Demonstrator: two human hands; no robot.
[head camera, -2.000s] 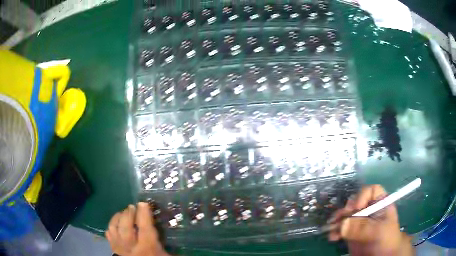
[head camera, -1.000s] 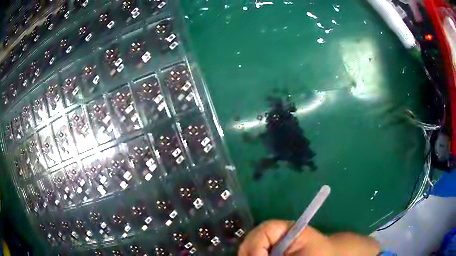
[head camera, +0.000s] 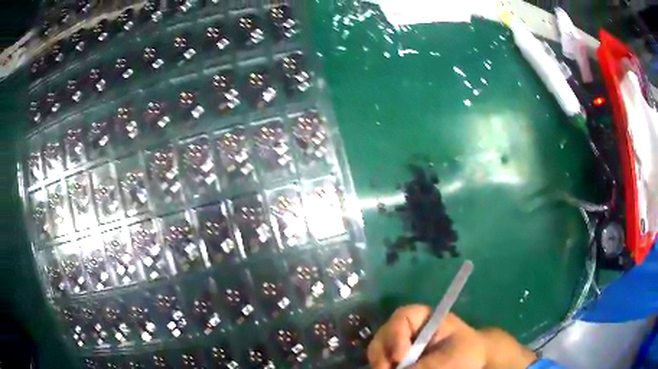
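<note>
My right hand (head camera: 440, 339) is at the bottom, right of centre, with fingers closed around slim silver tweezers (head camera: 440, 310) whose exposed end points up and right. A large clear blister tray (head camera: 349, 173) fills the left side, with small dark modules (head camera: 270, 137) in its pockets, each with shiny dots and a white square. A loose pile of tiny black parts (head camera: 429, 212) lies on the green surface beside the tray, above my right hand. My left hand is not in view.
A red-edged container (head camera: 626, 144) with white material stands at the far right. A white tube-like tool (head camera: 545, 65), a small round gauge (head camera: 612, 239) and clear cables (head camera: 590, 267) are near it. A blue sleeve (head camera: 613, 295) is at the lower right. Glare covers part of the tray.
The view has swung right, so the fan, black flat device and my left hand have left the picture. The red-edged container shows more fully. My right hand still holds the tweezers.
</note>
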